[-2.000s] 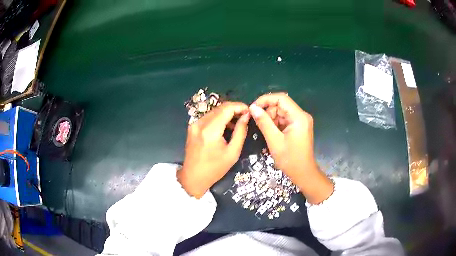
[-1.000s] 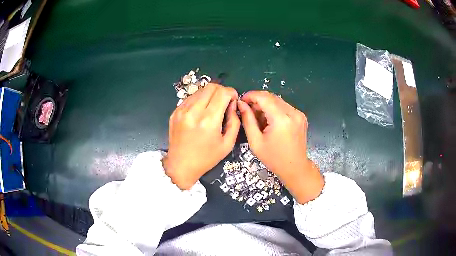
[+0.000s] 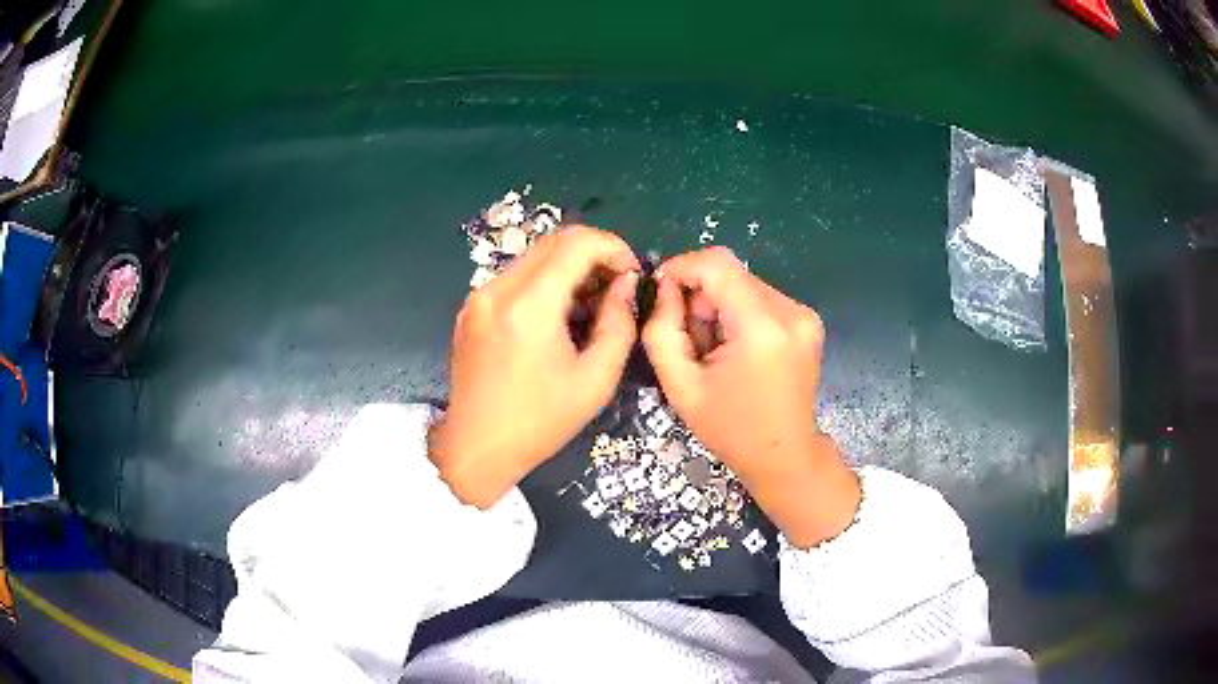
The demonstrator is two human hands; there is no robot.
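My left hand (image 3: 541, 354) and my right hand (image 3: 741, 368) meet at the fingertips over the dark green mat. Between the pinched fingertips is a very small electronic module (image 3: 647, 286), dark and mostly hidden by the fingers. The main pile of modules (image 3: 675, 497), white squares with dark centres, lies below my hands, nearest my body, partly behind my right hand and wrist. The second pile of parts (image 3: 508, 235), pale and tan pieces, lies just beyond my left hand.
Small loose pieces (image 3: 711, 227) lie beyond my right hand. A clear plastic bag (image 3: 995, 287) and a long brown-gold strip (image 3: 1091, 361) lie at the right. A black fan (image 3: 118, 294) and a blue box (image 3: 30, 441) stand at the left edge. A red tray (image 3: 1093, 14) is far right.
Since the first frame, both hands and the piles appear shifted left in the picture. Small loose pieces now show beyond my right hand. Since the second frame, my fingertips have parted slightly.
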